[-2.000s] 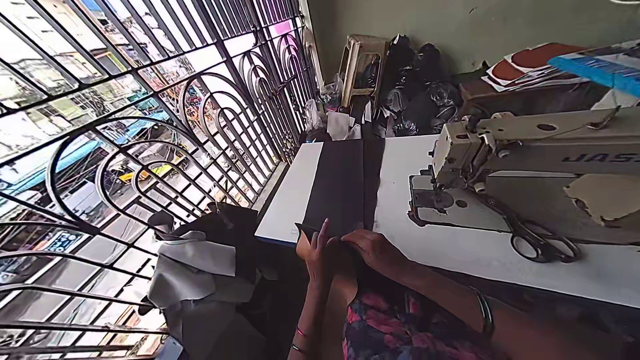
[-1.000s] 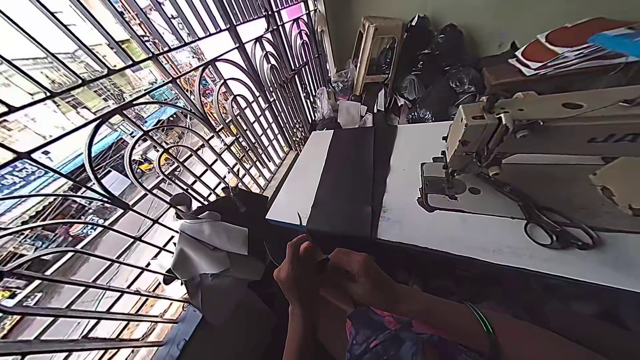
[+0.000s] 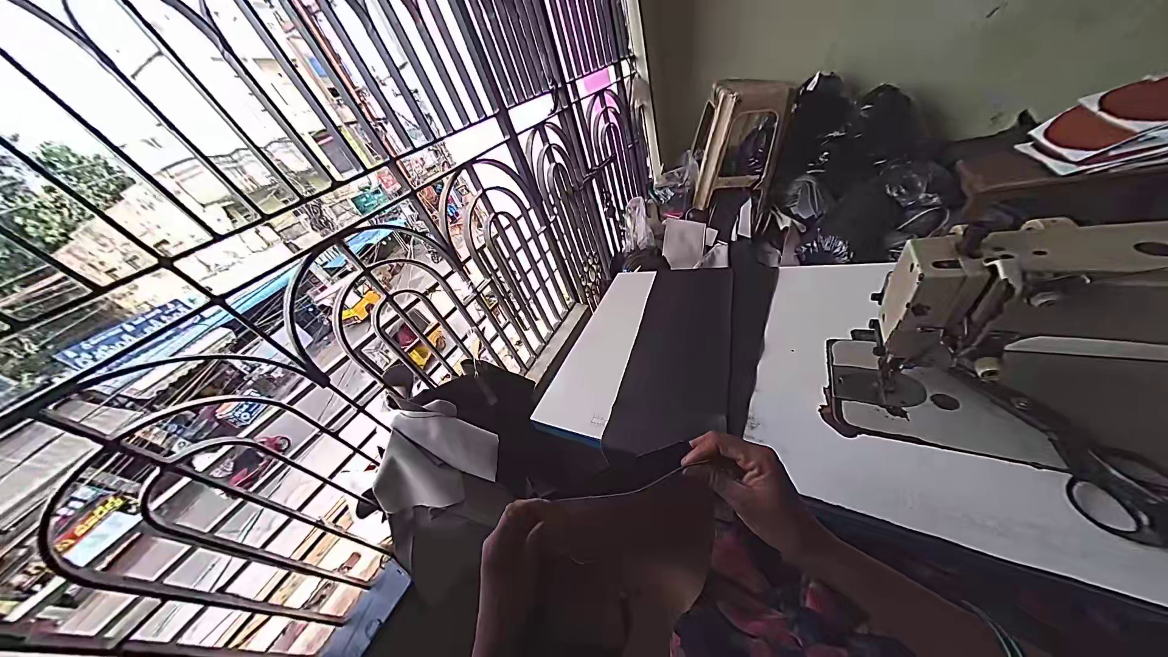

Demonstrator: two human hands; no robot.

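A dark piece of material [image 3: 630,538] is stretched between my two hands, below the near edge of the sewing table. My right hand [image 3: 744,479] pinches its upper right corner between thumb and fingers. At the other end of the same edge, my left hand [image 3: 516,547] grips it; its fingers are mostly hidden in shadow. Beyond the hands, a long black strip of material [image 3: 680,356] lies across the white table top [image 3: 598,356]. To the right stands an industrial sewing machine [image 3: 940,283], with black-handled scissors [image 3: 1109,497] lying on its bed.
Grey and black cloth pieces [image 3: 429,465] are heaped left of my hands, beside a metal window grille [image 3: 493,246]. Behind the table are a plastic stool [image 3: 744,137] and black plastic bags [image 3: 858,173]. Sheets with red shapes [image 3: 1086,128] lie on a brown surface at the back right.
My hands, close together one second ago, are now apart with the dark material spread between them. The view has shifted toward the window.
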